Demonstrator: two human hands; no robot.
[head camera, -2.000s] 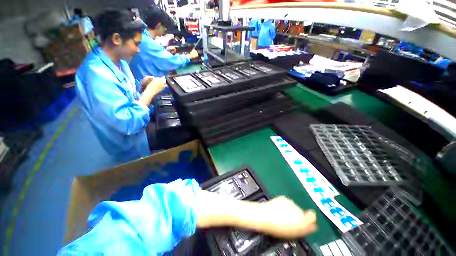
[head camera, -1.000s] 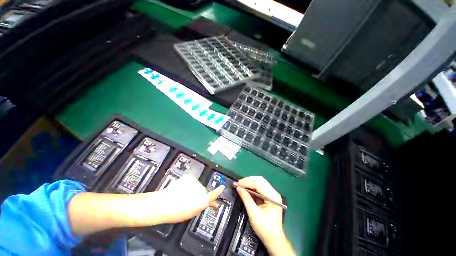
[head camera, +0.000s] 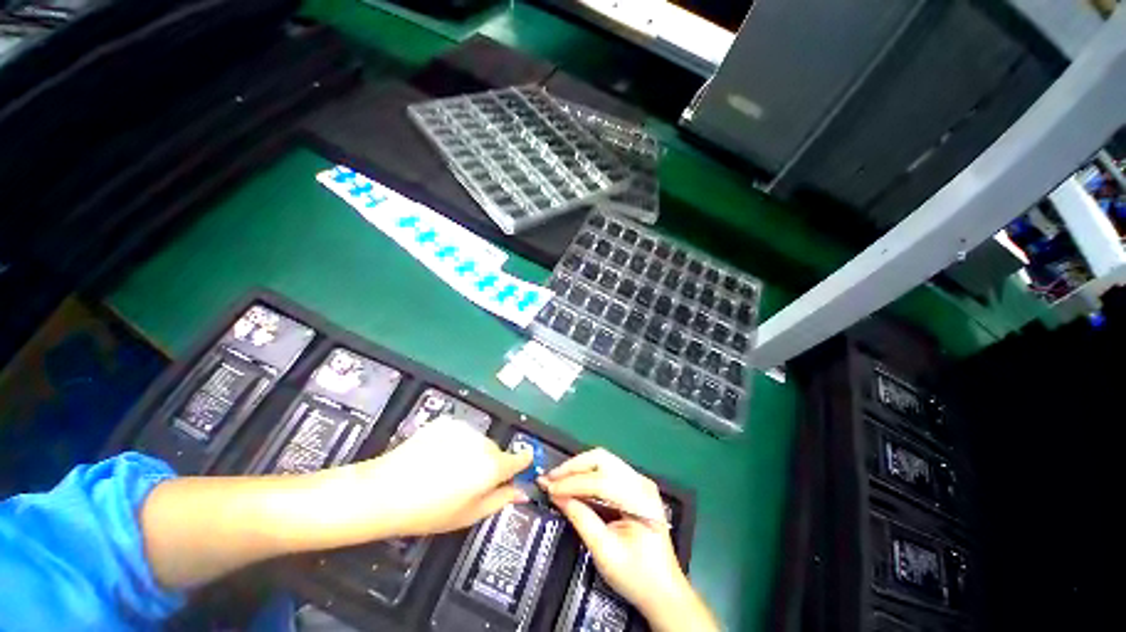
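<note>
A black carrying tray (head camera: 266, 294) holds a row of several open-backed phones. The worked phone (head camera: 504, 562) has a small blue piece (head camera: 529, 447) at its top end. My left hand (head camera: 451, 475) lies over the neighbouring phone, with its fingertips at the left of the blue piece; whether they hold anything is unclear. My right hand (head camera: 617, 519) is at the right of the same phone top, shut on thin tweezers (head camera: 614, 504), which are mostly hidden by the fingers. The two hands' fingertips nearly meet, hiding part of the phone top.
A blister tray of dark parts (head camera: 654, 315) lies behind the phones, with paler blister trays (head camera: 519, 154) further back. A liner strip with blue shapes (head camera: 432, 247) and white label pieces (head camera: 540, 370) lie on the green mat. Stacked phone trays (head camera: 852, 494) and a slanting pale post (head camera: 951, 222) are at right.
The view has swung from the left aisle down to the phones. Since one second ago, my right fingertips have moved left to the phone top, close to my left fingertips.
</note>
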